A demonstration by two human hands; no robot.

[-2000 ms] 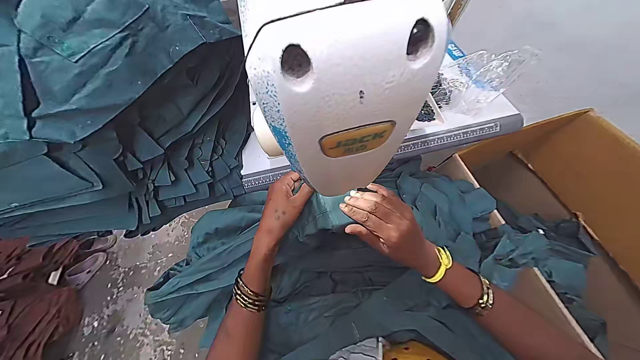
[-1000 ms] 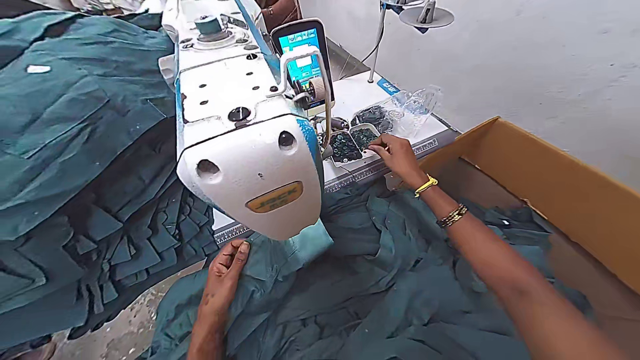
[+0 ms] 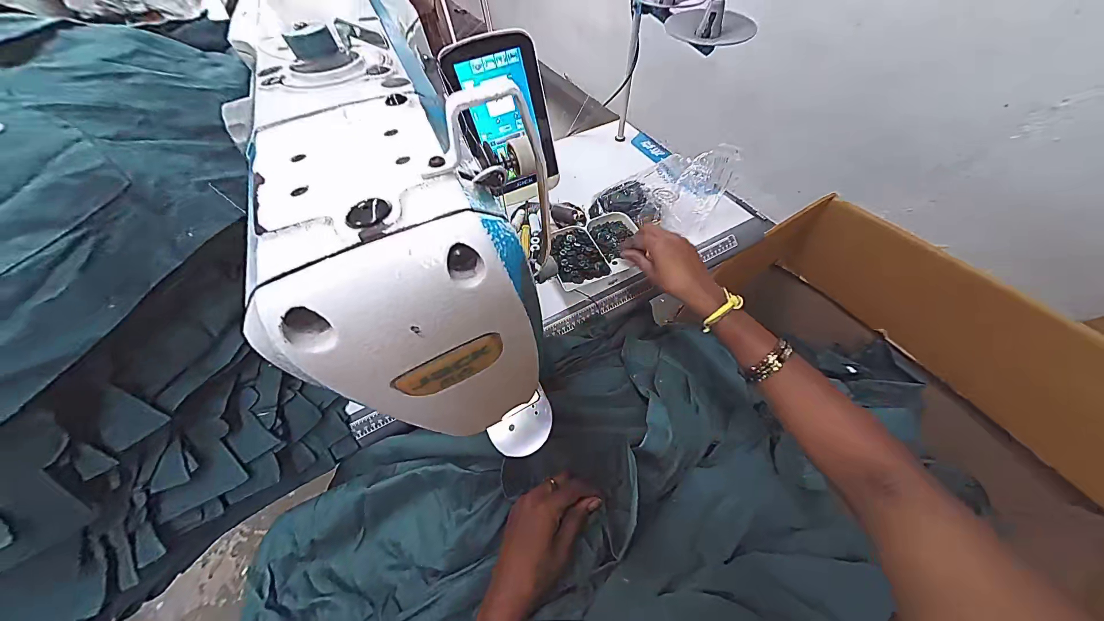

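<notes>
A white Jack sewing machine (image 3: 388, 285) fills the left centre of the head view. Below its head, my left hand (image 3: 548, 526) rests on dark green fabric (image 3: 405, 509), fingers bent against the cloth; whether it pinches the cloth cannot be told. My right hand (image 3: 668, 259) reaches over the table to the edge of a small white tray with two compartments (image 3: 611, 274). Dark buttons (image 3: 580, 254) fill the left compartment and smaller dark pieces (image 3: 611, 235) the right one. My right fingertips are bent together beside the right compartment; anything between them is hidden.
A large stack of green cut cloth (image 3: 112, 285) stands at the left. A cardboard box (image 3: 957, 345) holding fabric is at the right. Behind the tray lie a clear plastic bag (image 3: 694, 185) and a dark bundle. A control screen (image 3: 500, 103) and a thread stand (image 3: 628, 86) rise behind.
Two seconds ago both hands were at the cloth under the machine head; my right hand has since gone to the tray. My left hand now lies on the cloth below the head. The view has shifted.
</notes>
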